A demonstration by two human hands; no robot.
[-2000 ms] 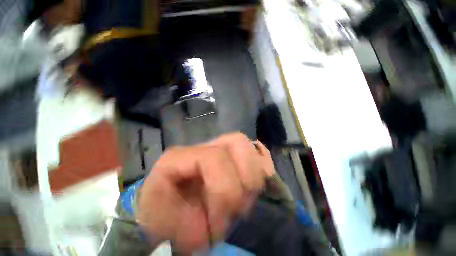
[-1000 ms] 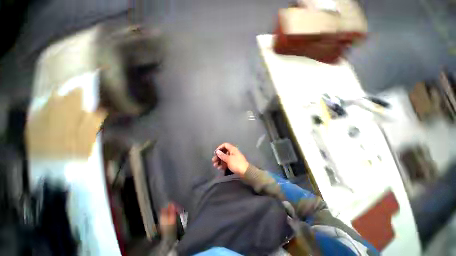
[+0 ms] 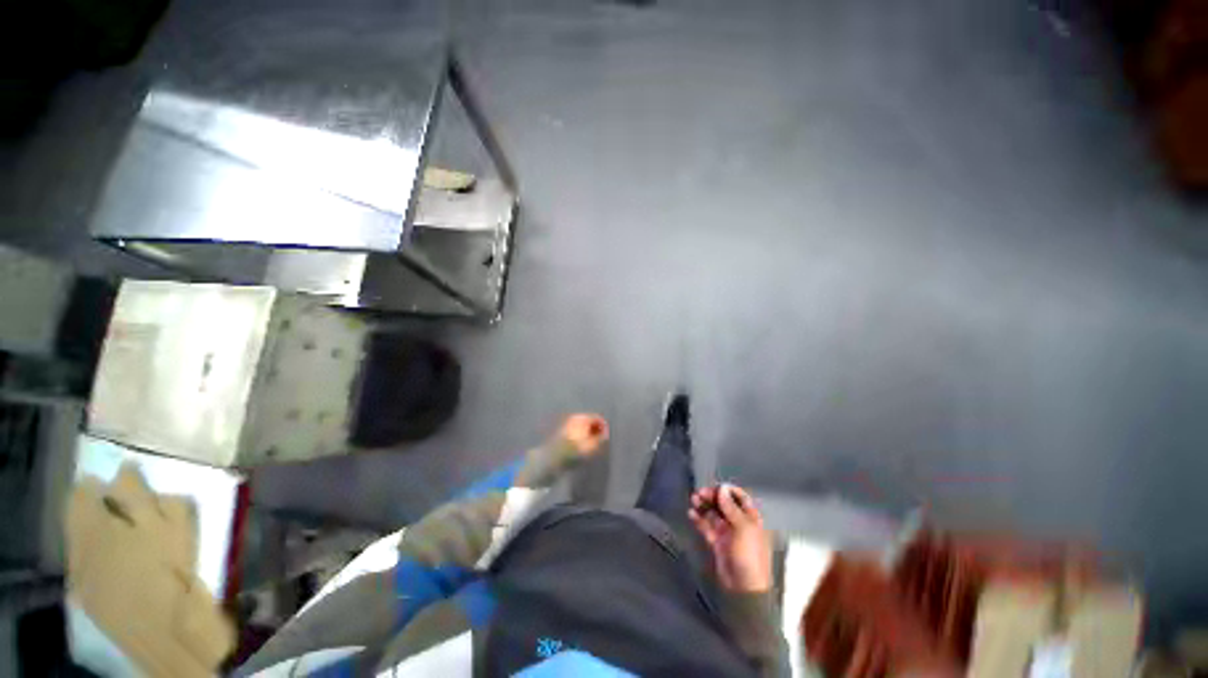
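Note:
My left hand (image 3: 584, 432) is small and blurred in the middle of the view, over the floor, its fingers curled; nothing shows in it. My right hand (image 3: 738, 540) is to the right of my apron, palm partly up, with fingers and thumb curled round what looks like a small dark part (image 3: 723, 499), mostly hidden by the fingers. The hands are apart, and neither touches a table. My dark apron (image 3: 596, 583) shows below, with a small blue marking.
Rust-brown leather pieces (image 3: 868, 616) and a tan board bundle (image 3: 1060, 636) are at the lower right. A metal-topped table (image 3: 265, 172) is at the upper left. Below it are a pale box-like unit (image 3: 179, 371), a dark rounded seat-like shape (image 3: 408, 388) and tan cut pieces (image 3: 139, 570).
The view has turned from between the white tables towards open floor and the metal table. My hands, together at first, are now apart. One foot shows stepping forward.

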